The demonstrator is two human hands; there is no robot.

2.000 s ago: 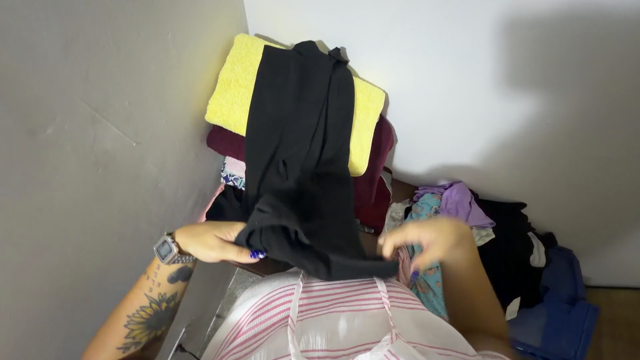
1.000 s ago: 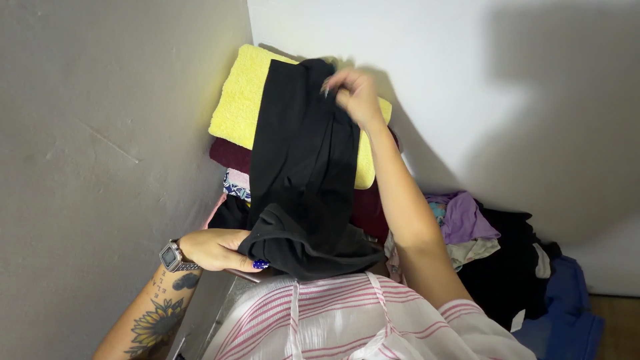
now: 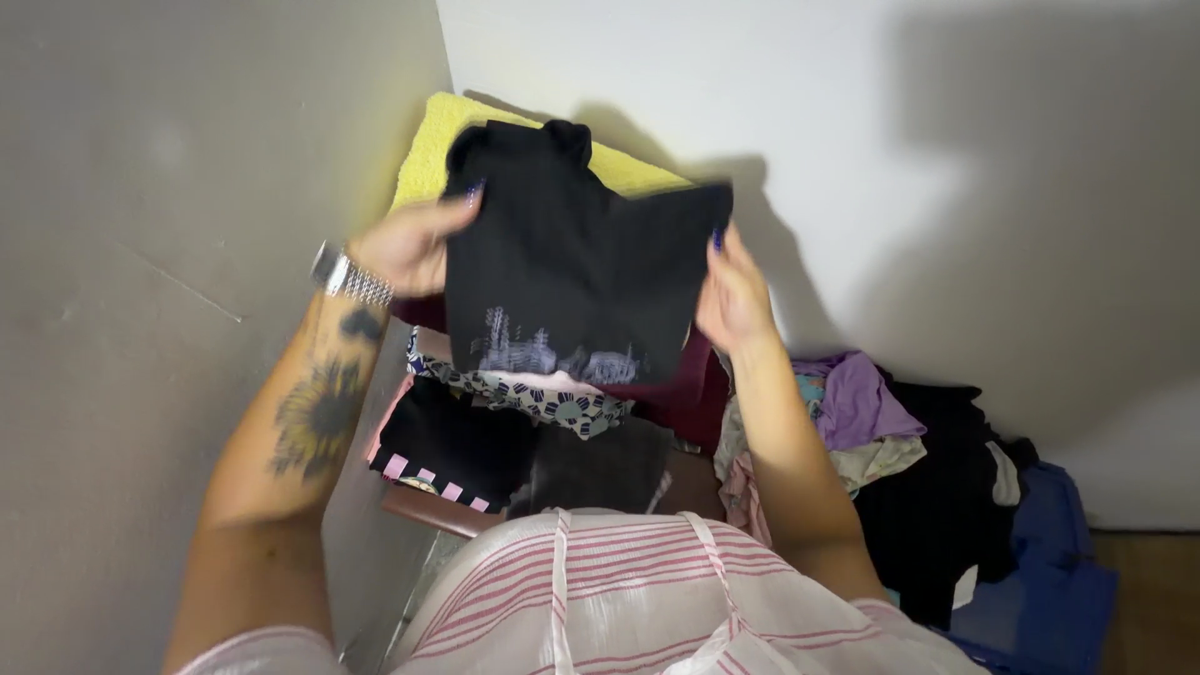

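A black garment (image 3: 572, 253) with a pale print near its lower edge is held up between my two hands. My left hand (image 3: 412, 244), with a metal watch on its wrist, grips the left edge, thumb on the front of the cloth. The right edge is in my right hand (image 3: 736, 295), just below a raised corner. Behind the garment lies a folded yellow towel (image 3: 431, 141), partly covered. Dark red cloth (image 3: 703, 394) and a floral-patterned cloth (image 3: 572, 408) show beneath it.
Folded black clothes (image 3: 459, 441) and dark grey cloth (image 3: 600, 469) lie nearer me, above a brown surface edge (image 3: 431, 511). To the right is a heap with a purple garment (image 3: 858, 403), black clothes (image 3: 923, 506) and blue cloth (image 3: 1050, 562). Walls (image 3: 187, 281) stand left and behind.
The black garment, draped lengthwise over the yellow towel earlier, is now raised and folded shorter, its print showing. My left hand has moved up to its side; my right hand has moved to its right edge.
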